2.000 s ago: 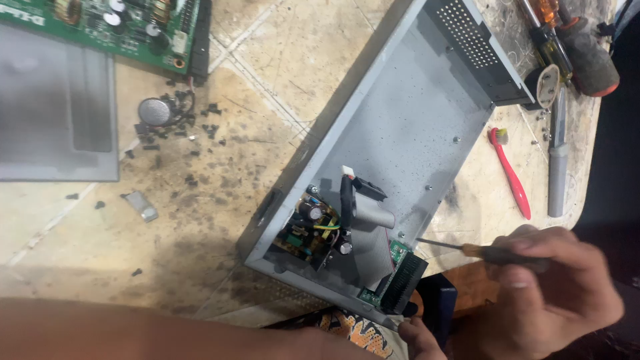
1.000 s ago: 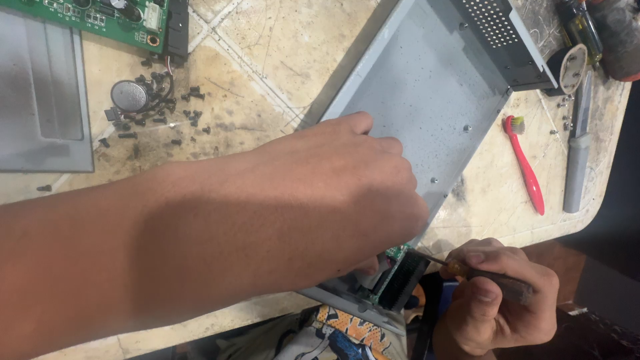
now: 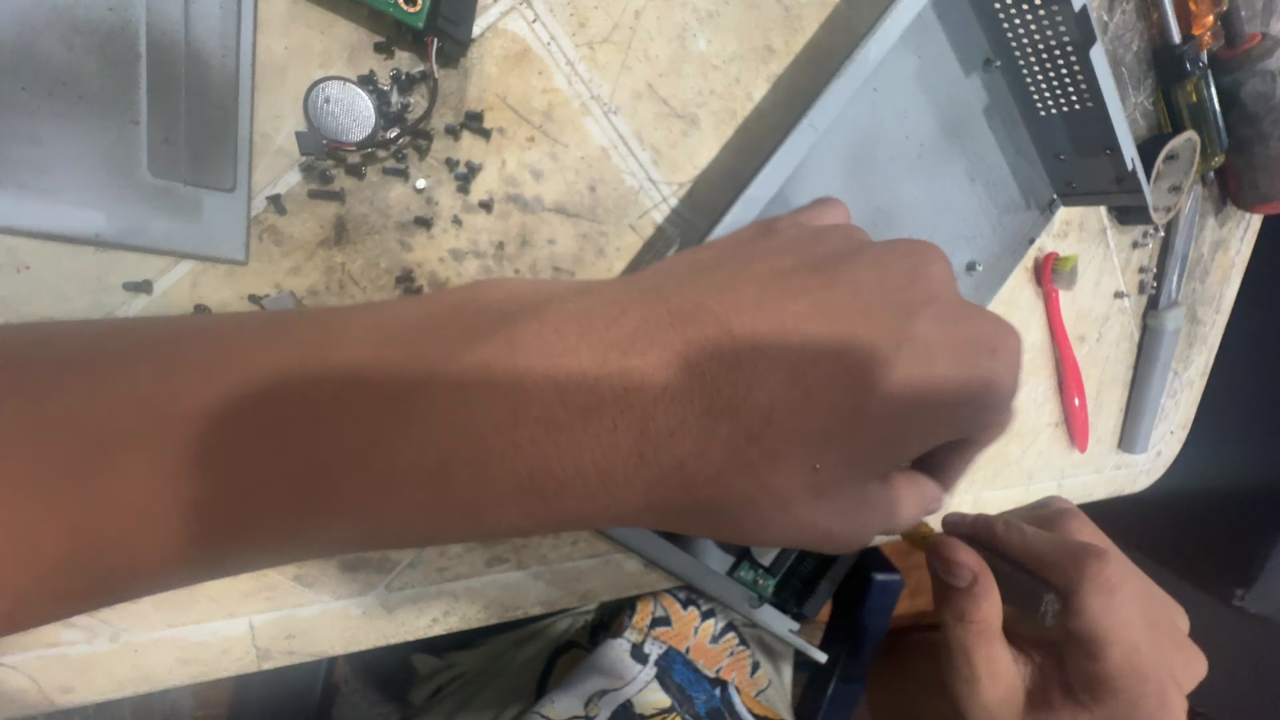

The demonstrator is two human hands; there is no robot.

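My left hand (image 3: 850, 370) reaches across the grey metal casing (image 3: 900, 130), back of the hand up and fingers curled down. It covers much of the casing, and what its fingertips touch is hidden. My right hand (image 3: 1070, 610), at the lower right, grips a screwdriver by its dark handle (image 3: 1020, 590). The screwdriver's shaft and tip are hidden at my left hand. Below my left hand, part of a small green circuit board (image 3: 755, 577) with a black connector shows at the casing's near end.
Loose screws lie around a round metal component (image 3: 341, 111) with wires. A grey panel (image 3: 200, 235) and a green board (image 3: 405, 8) are at the upper left. Right of the casing are a red toothbrush (image 3: 1068, 360), a grey-handled tool (image 3: 1152, 380) and more screwdrivers (image 3: 1200, 110).
My left hand has come in over the casing from its near edge, hiding the power board and ribbon cable seen two seconds ago. The screwdriver stays in my right hand.
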